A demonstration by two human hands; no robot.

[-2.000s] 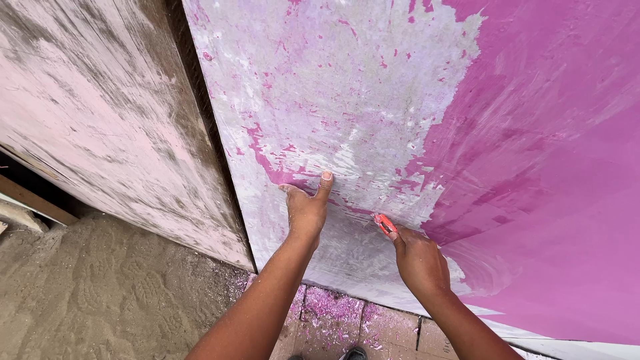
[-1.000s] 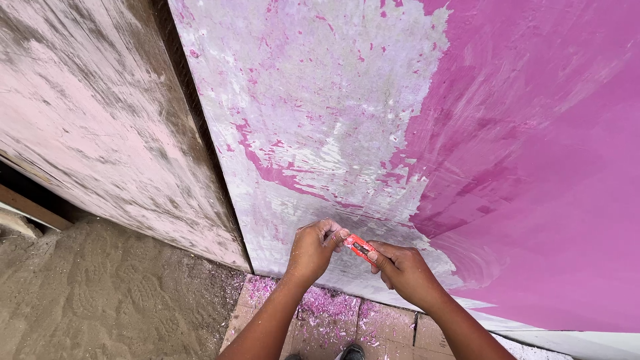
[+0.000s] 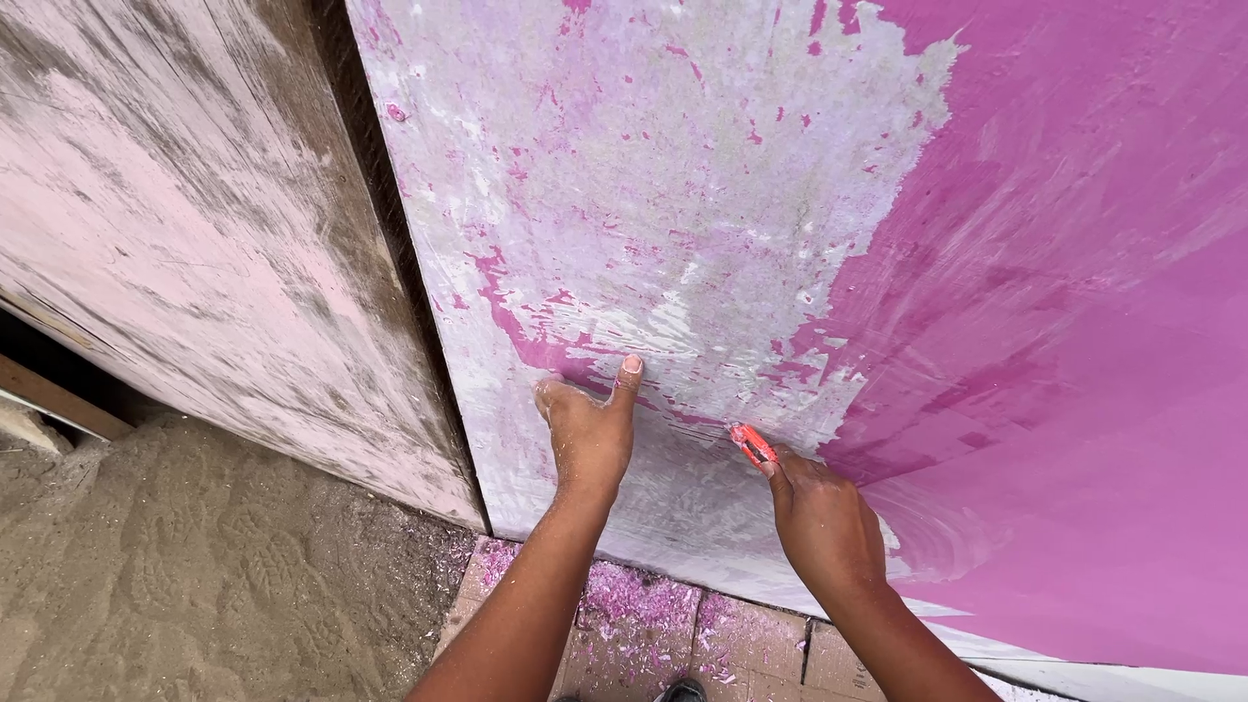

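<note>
My right hand point(image 3: 834, 522) grips a small red-orange hand tool point(image 3: 753, 446), perhaps a utility knife or scraper; its tip, crusted with paint bits, meets the wall panel. The panel point(image 3: 682, 175) shows a large pale, mottled patch with pink flecks, bordered on the right by solid pink paint point(image 3: 1102, 390). To the left of the tool, my left hand point(image 3: 592, 429) rests against the panel by a leftover strip of pink paint point(image 3: 531, 343), thumb raised and nothing held. White dust marks its fingers.
A weathered pale-pink wooden wall point(image 3: 195, 263) adjoins the panel on the left, with a dark gap between them. Sandy ground point(image 3: 234, 565) lies below it. Pink paint flakes point(image 3: 639, 597) cover flattened cardboard point(image 3: 770, 634) at the panel's foot, near a shoe point(image 3: 682, 690).
One second ago both hands were together at the tool, lower down. Now they are apart: the left is back on the panel, and the right holds the tool against the wall.
</note>
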